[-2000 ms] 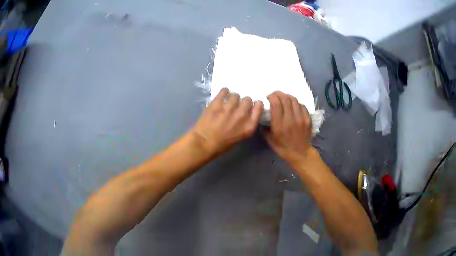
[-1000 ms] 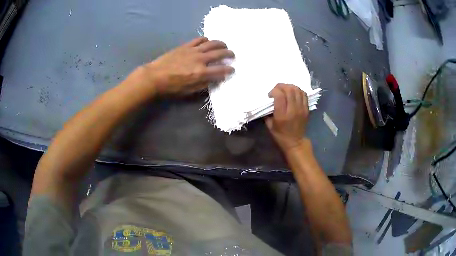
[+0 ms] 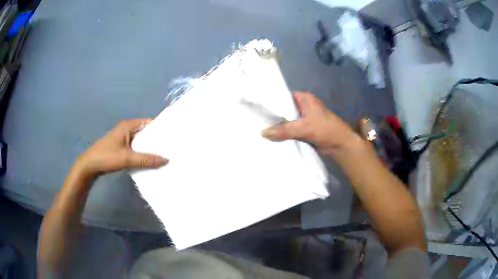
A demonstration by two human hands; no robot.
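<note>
A thick stack of white cut panels (image 3: 218, 158) is held tilted above the near part of the table, with frayed threads along its upper left edge and at its top corner. My left hand (image 3: 120, 150) grips its left corner, thumb on top and fingers mostly hidden beneath. My right hand (image 3: 308, 125) grips its right edge, thumb pressed on the top face beside a small crease. The fingertips under the stack are hidden.
The grey cloth-covered table (image 3: 98, 65) lies around the stack. A blurred steam iron (image 3: 382, 143) stands at the right, with cord and hose (image 3: 437, 122) beyond. Crumpled whitish plastic (image 3: 357, 46) and dark scissors (image 3: 326, 46) lie at the upper right. A blue thing (image 3: 21, 23) shows at the far left.
The stack was lying on the table; it is now turned and lifted between both hands. My left hand has moved from its top face to its left corner. The view has also shifted.
</note>
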